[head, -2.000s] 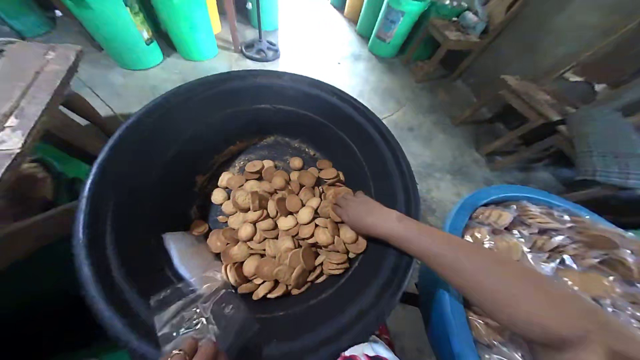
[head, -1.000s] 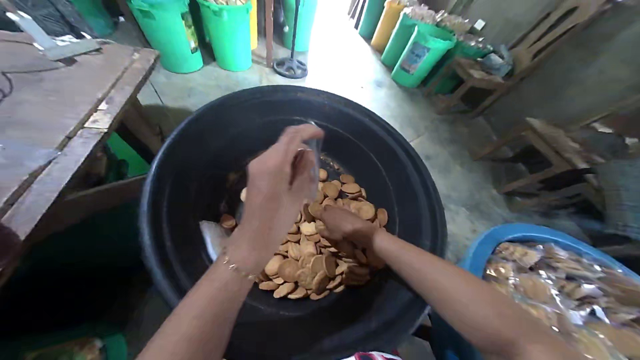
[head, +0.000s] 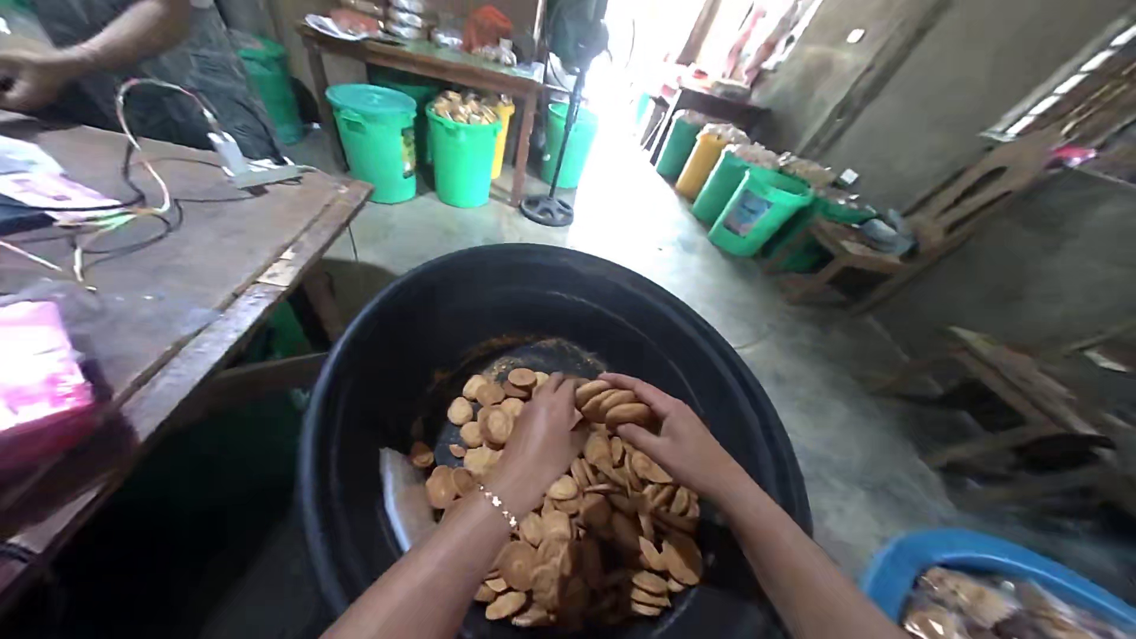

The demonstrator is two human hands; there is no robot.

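Many round brown biscuits (head: 550, 550) lie heaped in a large black plastic tub (head: 532, 266). My right hand (head: 670, 435) curls around a small row of biscuits (head: 612, 401) above the heap. Just left of that row is my left hand (head: 543, 430), wearing a bracelet at the wrist, its fingertips near the same biscuits; whether it grips anything is hidden. A whitish plastic bag or sheet (head: 406, 501) leans inside the tub's left wall.
A wooden table (head: 204, 266) with cables and a pink package (head: 40, 364) stands left; a person's arm (head: 124, 44) reaches over it. Lidded and filled green bins (head: 466, 160) stand beyond. At lower right is a blue tub (head: 994, 550) of bagged biscuits, below wooden chairs (head: 1021, 390).
My left hand, raised over the tub a second ago, is now down at the biscuits beside my right hand. The view has tilted up, showing more of the room.
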